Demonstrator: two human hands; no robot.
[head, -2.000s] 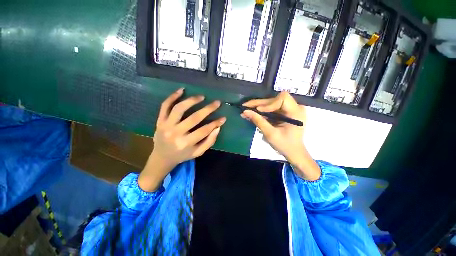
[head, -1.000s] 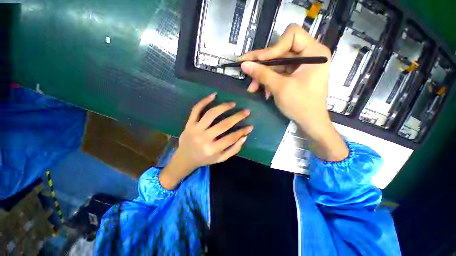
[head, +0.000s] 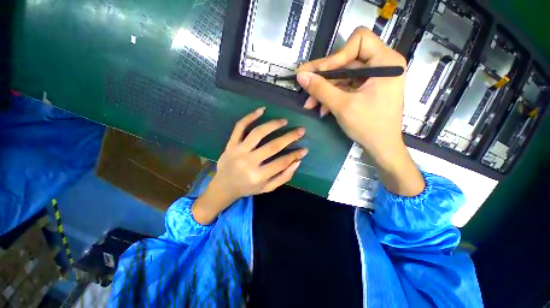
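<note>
My right hand (head: 368, 96) is shut on black tweezers (head: 362, 72), held like a pen. Their tip is at the lower end of the leftmost phone mid-frame (head: 271, 45), which lies in a pocket of the black foam tray (head: 232, 84). Whether the tip holds a small piece cannot be told. My left hand (head: 256, 159) rests palm down with spread fingers on the green bench mat (head: 319, 162) in front of the tray, empty. My right hand partly hides the second unit.
More silver units (head: 437, 78) lie in the tray to the right, some with orange tabs. A white sheet (head: 449, 180) lies by my right wrist. A clear gridded sheet (head: 199, 45) is left of the tray. A cardboard box (head: 142, 171) and blue fabric (head: 42, 162) are beyond the bench edge.
My right hand has moved from the mat up to the leftmost unit with the tweezers, and remains there. The tray and mat appear lower and further right in the view.
</note>
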